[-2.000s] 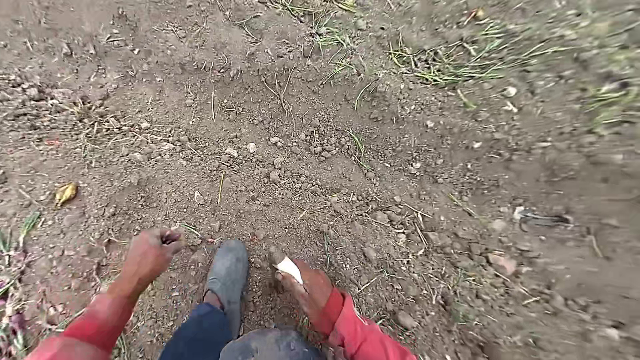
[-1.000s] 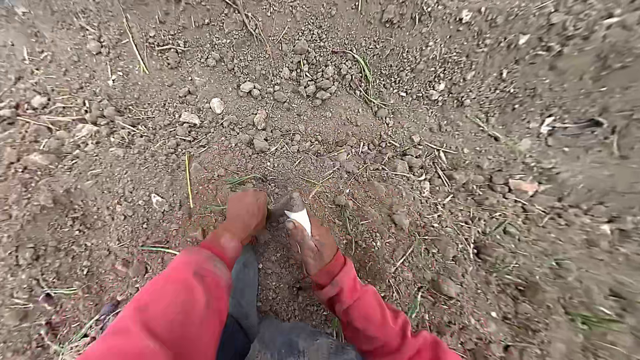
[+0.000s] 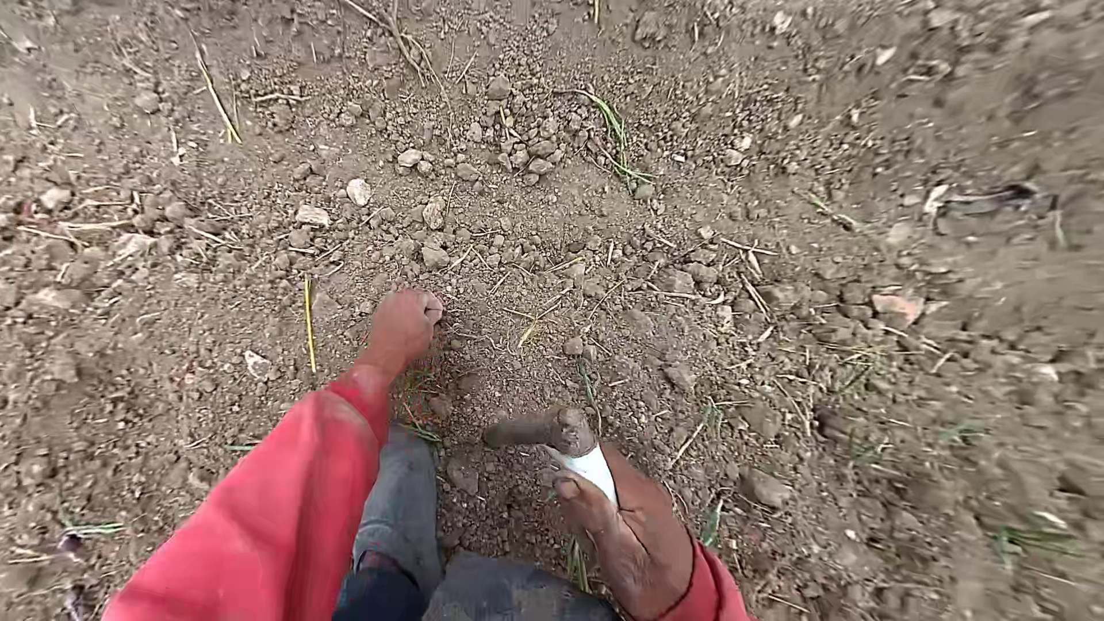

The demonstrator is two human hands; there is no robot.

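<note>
My left hand (image 3: 404,326), its fingers curled closed, is low over the bare soil (image 3: 509,328), just right of a yellow stalk (image 3: 310,323). Nothing shows in it, though its underside is hidden. Nearer my body and to the right is my right hand (image 3: 634,530), thumb toward the left. A white wrap or piece (image 3: 593,473) lies at its index-finger side. From there a stubby, soil-coloured part (image 3: 526,429) points left; whether it is a dirty finger or a held object, I cannot tell. Thin green blades (image 3: 418,423) lie below my left hand.
My grey shoe (image 3: 401,500) is planted between my forearms, with dark cloth over my knee (image 3: 509,591). Small stones (image 3: 358,191), clods and dry stalks dot the ground ahead. Green grass blades (image 3: 614,125) lie beyond, and a dark shrivelled scrap (image 3: 992,200) at the right.
A second ago my hands were close together near the shoe; now my left hand is farther forward and they are apart. Two seconds ago my left hand was left of the shoe.
</note>
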